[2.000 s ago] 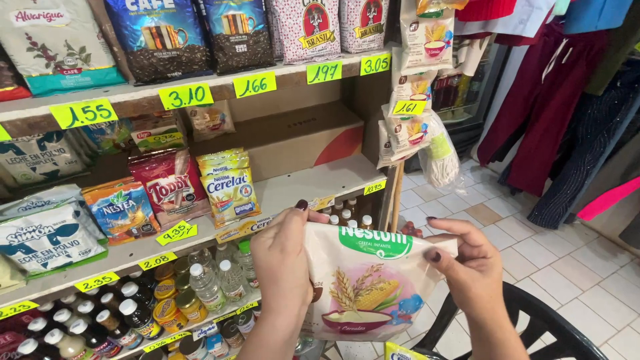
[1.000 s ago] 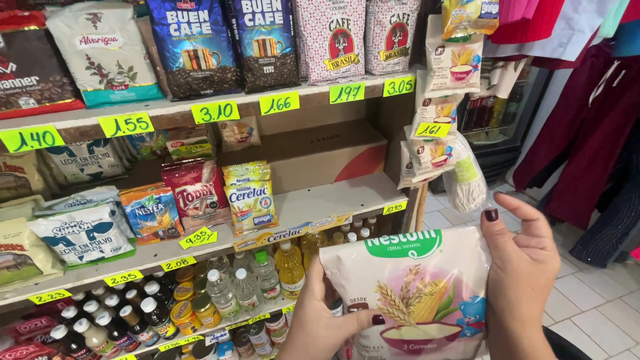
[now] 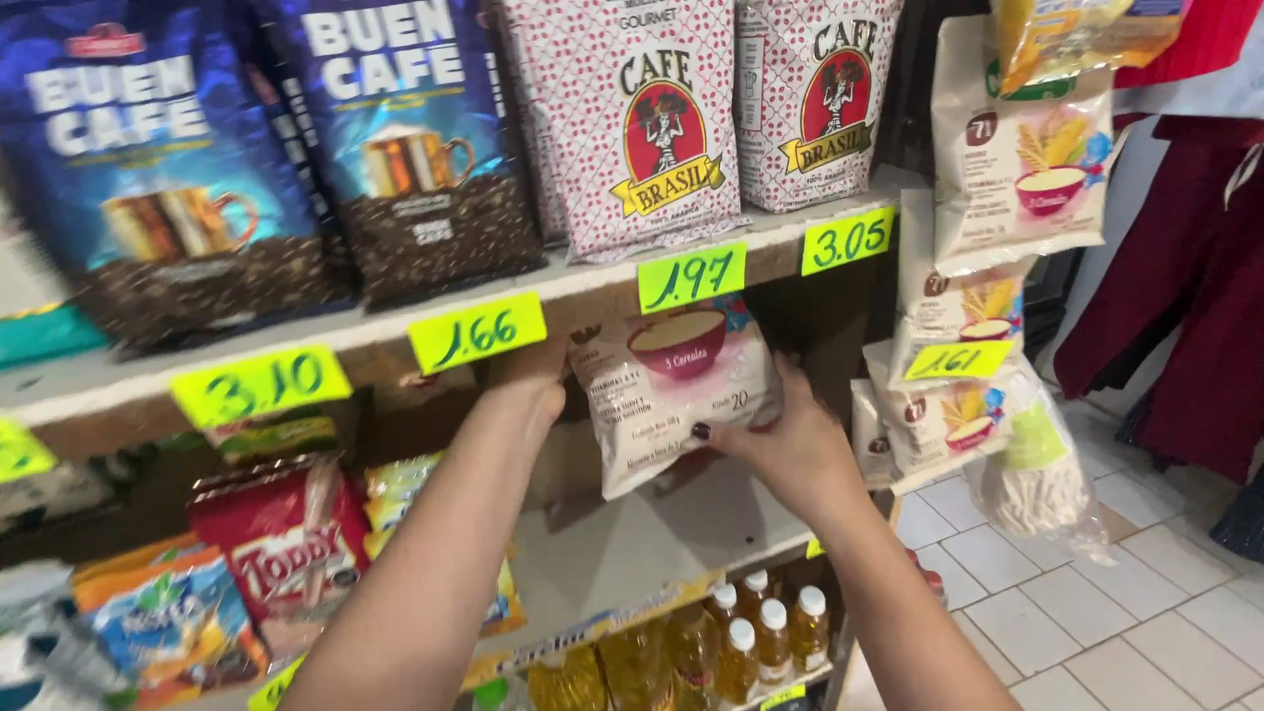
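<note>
A cream plastic bag of Nestum cereal (image 3: 681,395) is held inside the middle shelf bay, tilted, its top hidden by the upper shelf edge. My right hand (image 3: 780,444) grips its lower right side, the thumb with a dark nail across the front. My left hand (image 3: 533,375) is at the bag's left side, its fingers hidden behind the bag and the shelf edge. The bag hangs above the middle shelf board (image 3: 612,553). Left of it, partly behind my left forearm, stand Cerelac packets (image 3: 395,494) and a red Toddy bag (image 3: 281,543).
Coffee bags (image 3: 652,128) line the upper shelf, whose edge (image 3: 592,281) carries yellow price tags just above my hands. Similar cereal bags (image 3: 1022,148) hang at the right beside a wrapped mop head (image 3: 1037,464). Oil bottles (image 3: 770,632) stand below.
Both hands have moved the cereal bag from in front of the shelves into the middle bay. The view has come closer to the shelves.
</note>
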